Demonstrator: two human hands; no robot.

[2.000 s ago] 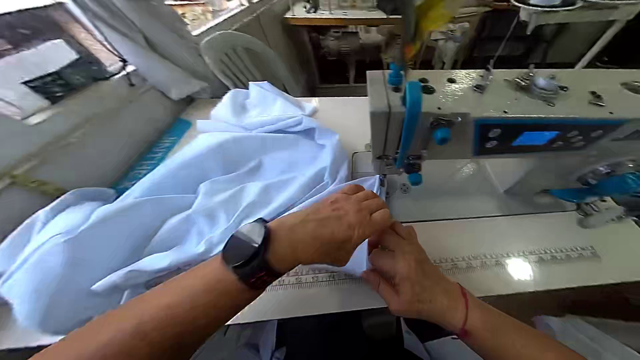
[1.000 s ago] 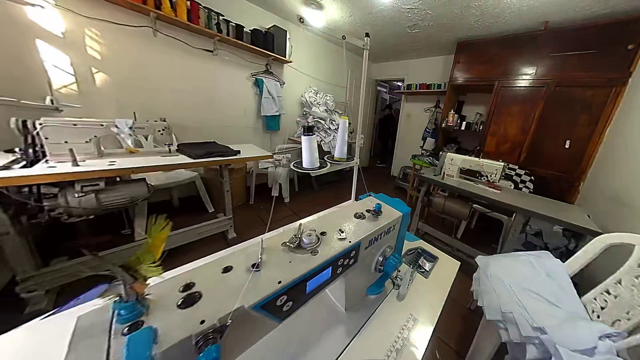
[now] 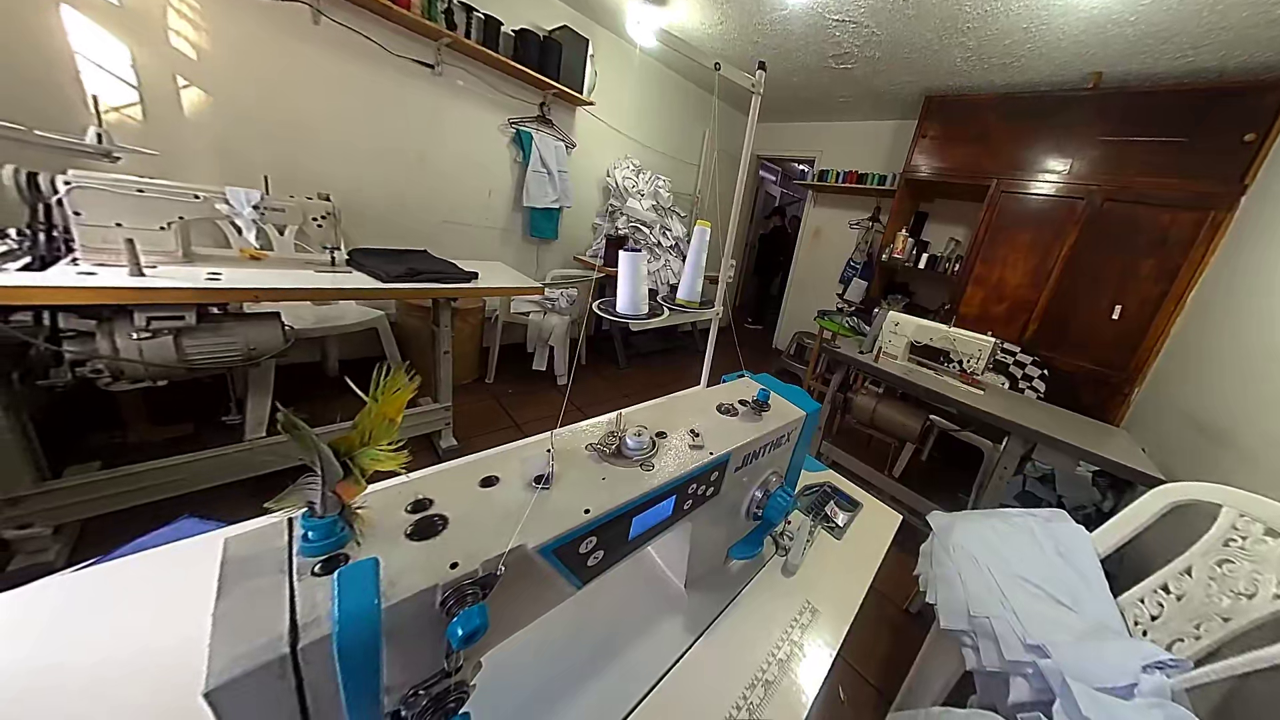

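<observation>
Neither of my hands shows in the current head view, so what they hold is hidden. A white and blue Jinthex sewing machine (image 3: 600,470) fills the lower middle. Its small display (image 3: 652,515) is lit, and white thread runs down to its tension parts (image 3: 466,610). Yellow-green feathers (image 3: 375,425) stand on its left end. Two cones of white thread (image 3: 632,283) sit on a stand behind it. A ruler scale (image 3: 775,665) lies along the table at its near right. The needle area is out of view.
At right, pale blue fabric pieces (image 3: 1030,590) are piled on a white plastic chair (image 3: 1190,570). Another sewing machine (image 3: 935,345) stands on a grey table (image 3: 1040,415). At left is a white machine (image 3: 190,215) beside folded black cloth (image 3: 410,265). A dark figure, seemingly a person (image 3: 770,265), is in the doorway.
The view has swung up and right from the needle area to the room. Both hands and the light blue fabric under them, seen two seconds ago, are out of view.
</observation>
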